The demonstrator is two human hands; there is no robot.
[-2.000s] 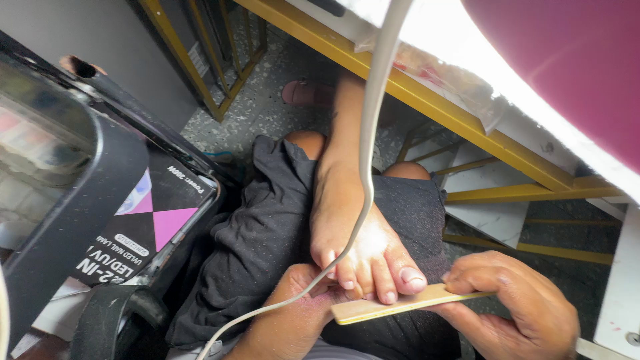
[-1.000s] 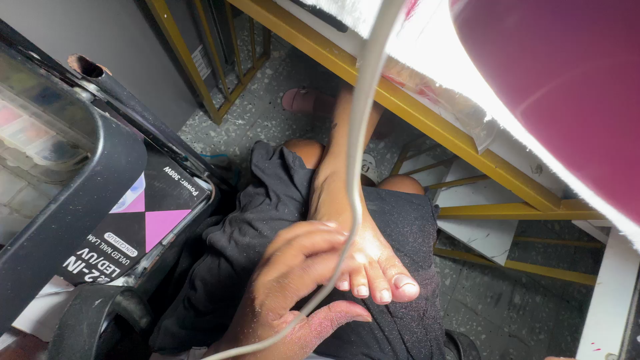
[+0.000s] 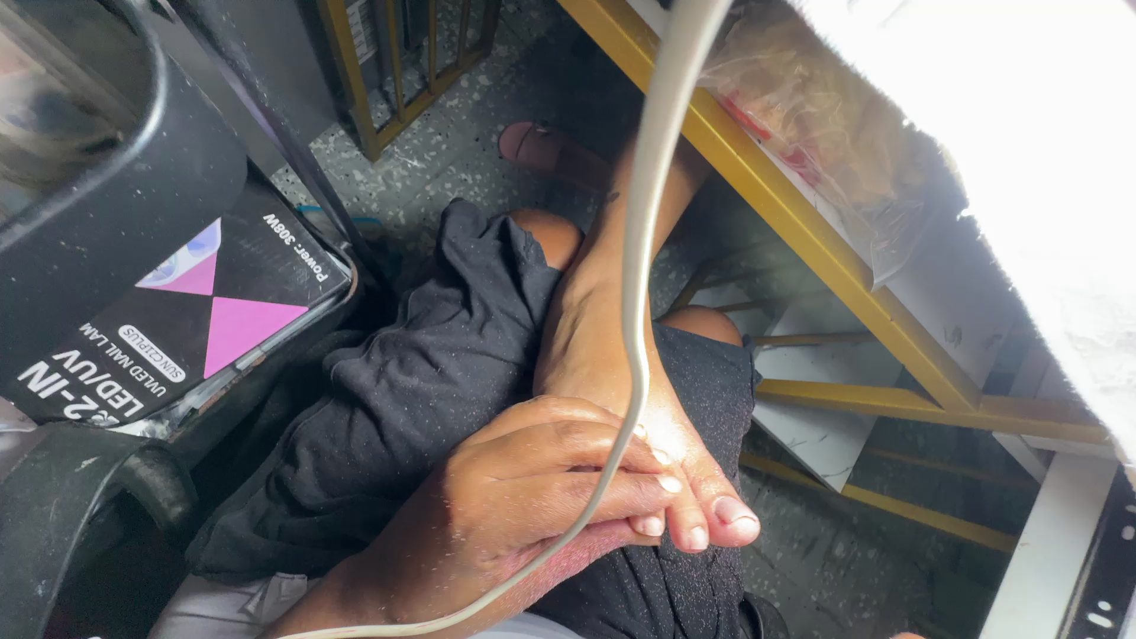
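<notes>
Another person's bare foot [image 3: 612, 328] rests on the dark cloth [image 3: 426, 355] over my lap, its toes pointing down and right. My left hand [image 3: 550, 488] lies over the smaller toes, fingers on top and thumb beneath, gripping the front of the foot. The big toe [image 3: 732, 519] stays uncovered at the right. A pale cable [image 3: 632, 293] crosses in front of the foot and my left hand. Of my right hand, only a possible sliver of skin shows at the bottom edge; whether it holds anything is hidden.
A nail lamp box [image 3: 257, 328] stands in a dark container at left. The yellow metal frame [image 3: 790, 213] of a table runs diagonally at right, with a clear plastic bag [image 3: 816, 133] above it. A pink slipper [image 3: 537, 151] lies on the speckled floor.
My right hand, which held a nail file at the toes two seconds ago, has left the foot. My left hand has moved over the toes and closed around them.
</notes>
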